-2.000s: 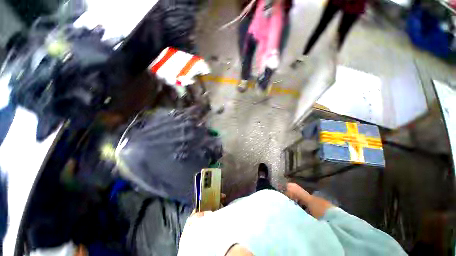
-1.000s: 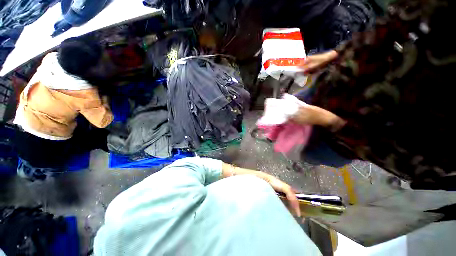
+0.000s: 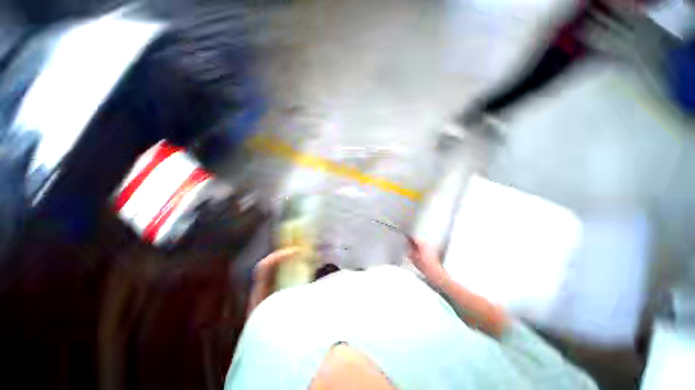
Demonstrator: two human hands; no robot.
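The picture is strongly blurred. My left hand (image 3: 269, 276) is low, left of the middle, in front of my pale green top. It holds a blurred gold-green phone (image 3: 298, 255) that stands up from the fingers. My right hand (image 3: 424, 257) is at the right of my body with the arm reaching forward. A thin dark line shows at its fingertips, but I cannot tell whether the hand holds it or how the fingers are set.
A white stool-like block with red stripes (image 3: 164, 193) is at the left. Dark heaps and a white tabletop (image 3: 88, 76) are behind it. White panels (image 3: 510, 247) stand at the right. A person's dark legs (image 3: 537, 72) are at the upper right. A yellow line crosses the grey floor.
The view has swung from the tied bundle and two nearby people to the floor and white panels. The phone is still in my left hand. My right hand has come into view.
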